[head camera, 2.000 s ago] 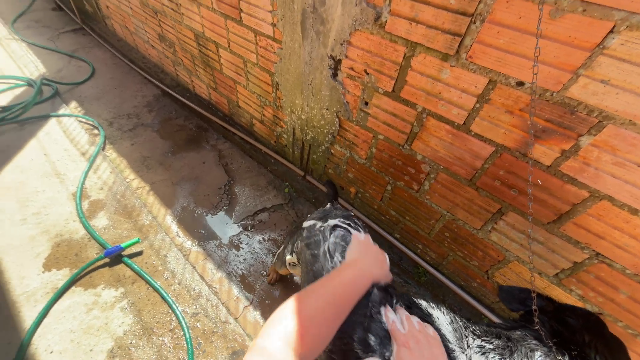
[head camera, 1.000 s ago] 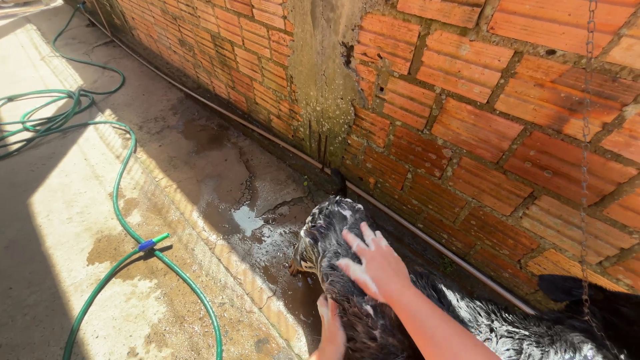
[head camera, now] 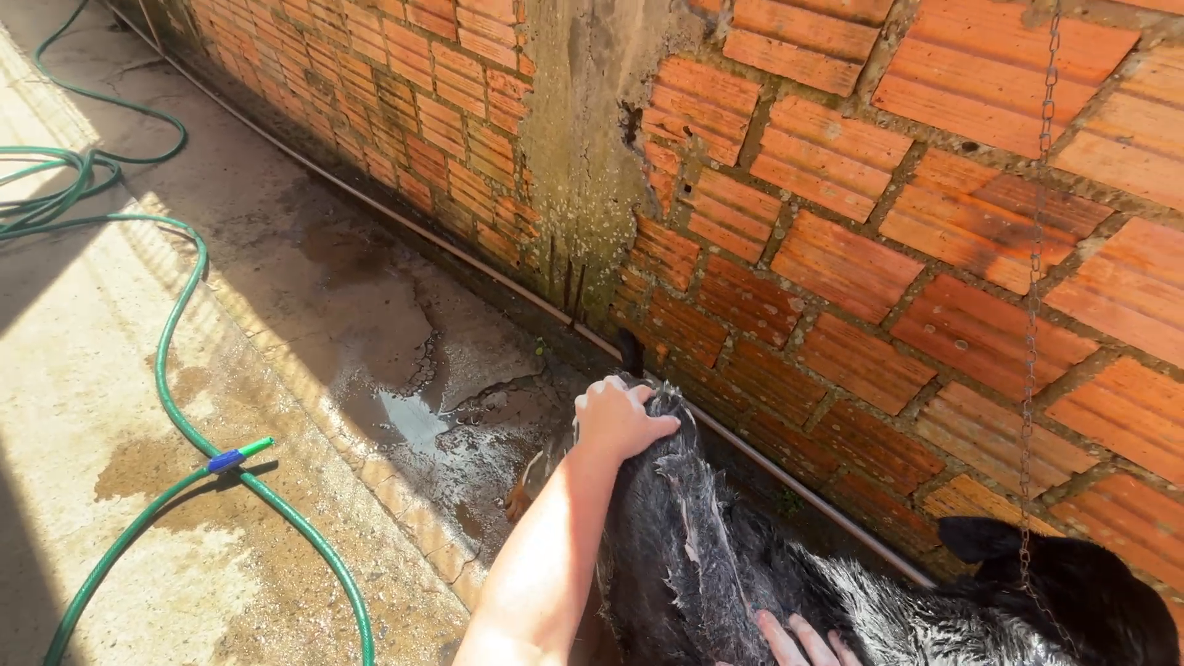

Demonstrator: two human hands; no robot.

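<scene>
A black dog with wet, lathered fur [head camera: 694, 546] stands along the wall, its rump away from me and its dark head [head camera: 1082, 592] at the lower right. My left hand [head camera: 620, 416] lies on the rump near the upright tail [head camera: 631, 351], thumb apart and fingers curled over the far edge, their tips partly hidden. At the bottom edge, my right hand [head camera: 803, 640] rests spread-fingered on the dog's back; only its fingers show. A thin metal chain [head camera: 1031, 324] hangs down to the dog's neck. Part of a brown paw [head camera: 518, 499] shows left of the rump.
A brick wall [head camera: 851, 259] with a rough concrete column [head camera: 583, 139] runs along the right, a thin pipe [head camera: 416, 222] at its foot. On the cracked concrete floor lie a puddle [head camera: 412, 421] and a green hose [head camera: 166, 351] with a blue-and-green fitting [head camera: 236, 457], coiled farther back.
My left hand has moved forward from the dog's near side onto its rump. My right hand has drawn back from the rump toward the bottom edge.
</scene>
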